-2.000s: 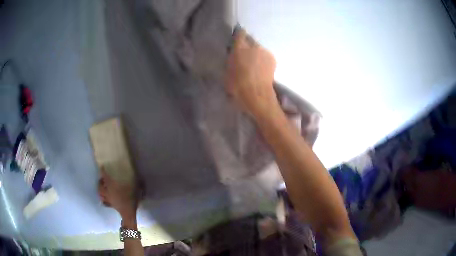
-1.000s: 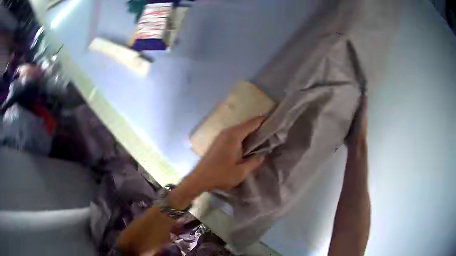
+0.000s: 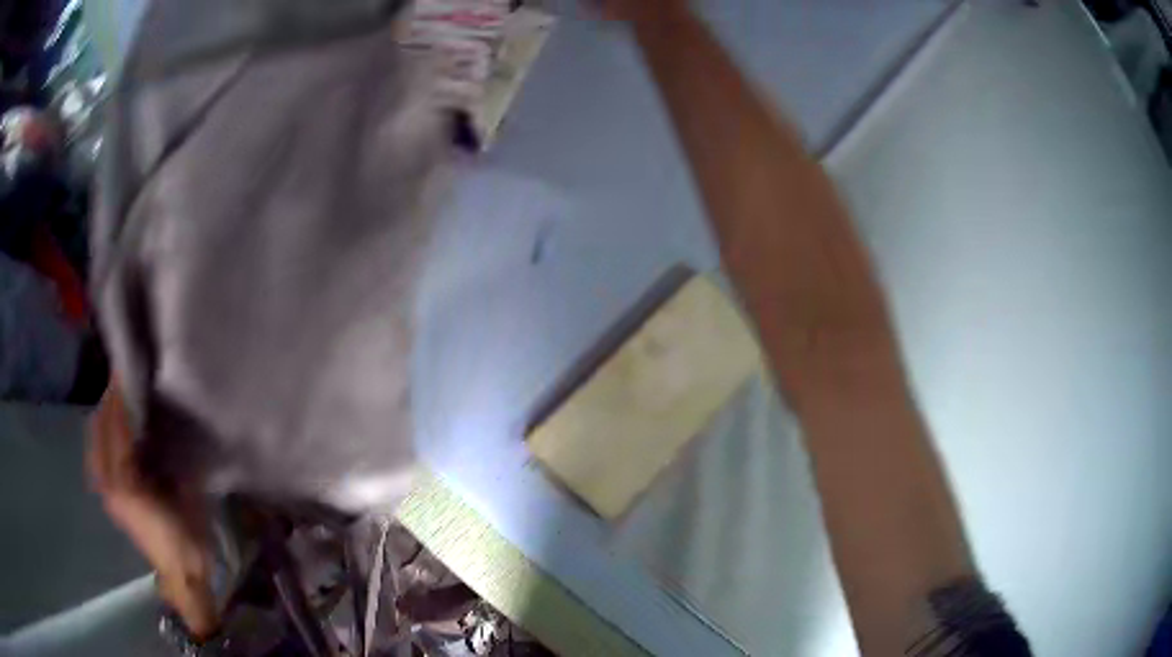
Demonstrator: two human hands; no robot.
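Grey-brown fabric (image 3: 289,257) is bunched over the left part of the table and hangs past its near edge. My left hand (image 3: 148,501) is at the fabric's lower left edge, blurred, with the fabric gripped in it. My right arm reaches across to the top of the picture; the right hand (image 3: 623,7) is mostly cut off there, so its fingers and any hold are hidden. A tan wooden block (image 3: 649,392) lies flat on the table between the fabric and my right forearm.
A red-and-white labelled item (image 3: 463,39) lies at the top, partly covered by the fabric. The table's yellowish board edge (image 3: 495,552) runs diagonally near my body. A pale sheet (image 3: 1015,295) covers the right side. Dark and red items (image 3: 58,276) are beyond the table at far left.
The grey fabric has moved left, off the area beside the block, with my left hand on it. My right hand has left the fabric's right side and reached to the top edge.
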